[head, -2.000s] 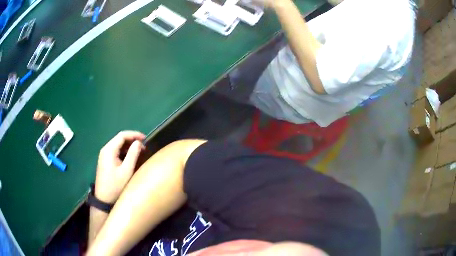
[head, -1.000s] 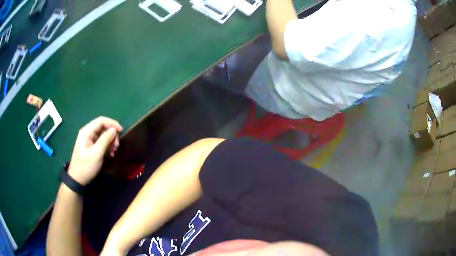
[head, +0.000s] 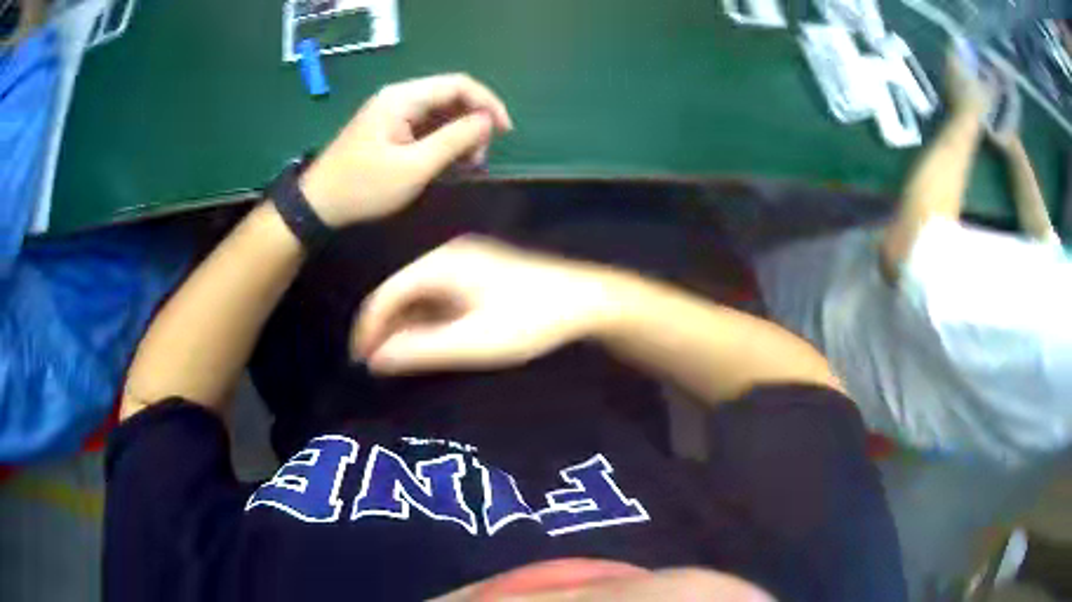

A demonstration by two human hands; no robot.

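Note:
A white rectangular housing (head: pixel 386 24) with dark parts inside lies at the top left of the green worktop. A blue cylinder (head: pixel 312 68) hangs at its near edge. My left hand (head: pixel 400 147), with a black wristband, is below and right of the housing at the worktop edge, not touching it. Its fingers are loosely curled and nothing shows in it. My right hand (head: pixel 464 308) is over my lap, nearer my body, blurred and curled. Nothing shows in it, but its inner side is partly hidden.
Several white frames (head: pixel 837 71) lie on the green worktop (head: pixel 611 94) at the upper right. A person in white (head: pixel 982 329) sits at the right, hands near the frames. Blue cloth (head: pixel 71 335) is at the left. Another white frame (head: pixel 112 21) is at the upper left.
The view has swung left, so the housing and left hand appear further right and higher. My right hand has come into view over my lap.

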